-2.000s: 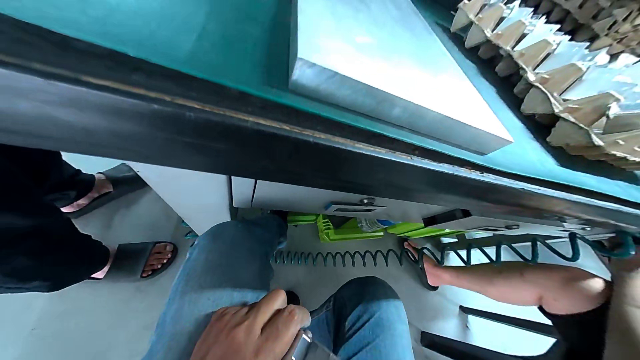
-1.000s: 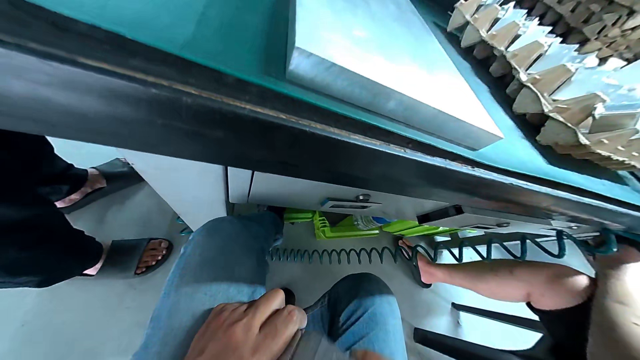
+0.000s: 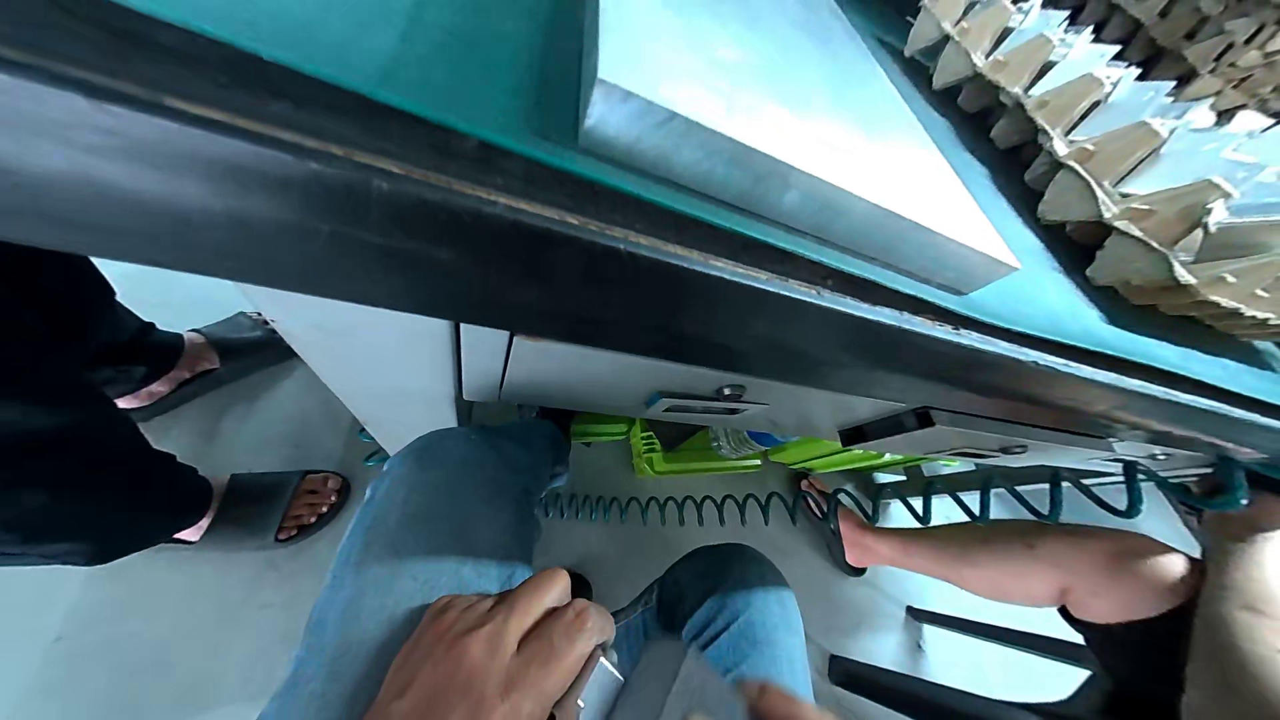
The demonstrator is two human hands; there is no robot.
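My left hand point(image 3: 490, 650) is over my lap with its fingers curled around an object. A dark rounded end point(image 3: 579, 586) shows beyond the fingers and a shiny metal part point(image 3: 597, 686) below them; most of it is hidden. Beside it, at the bottom edge, is a blurred grey object point(image 3: 675, 685). My right hand point(image 3: 785, 702) shows only as blurred fingers right of the grey object; its grip cannot be told. A thick metal plate point(image 3: 790, 130) lies on the green-topped workbench above my hands.
Moulded pulp trays point(image 3: 1110, 190) stand at the bench's right. The dark bench edge point(image 3: 480, 230) crosses above my knees. A green coiled hose point(image 3: 690, 510) stretches rightward under the drawers, near green plastic bins point(image 3: 690, 455). One person's sandalled feet point(image 3: 290, 505) are left, another person's bare leg point(image 3: 1000, 565) right.
The blurred grey object and my right fingers have come into view at the bottom edge. My left hand stays over my lap, fingers curled.
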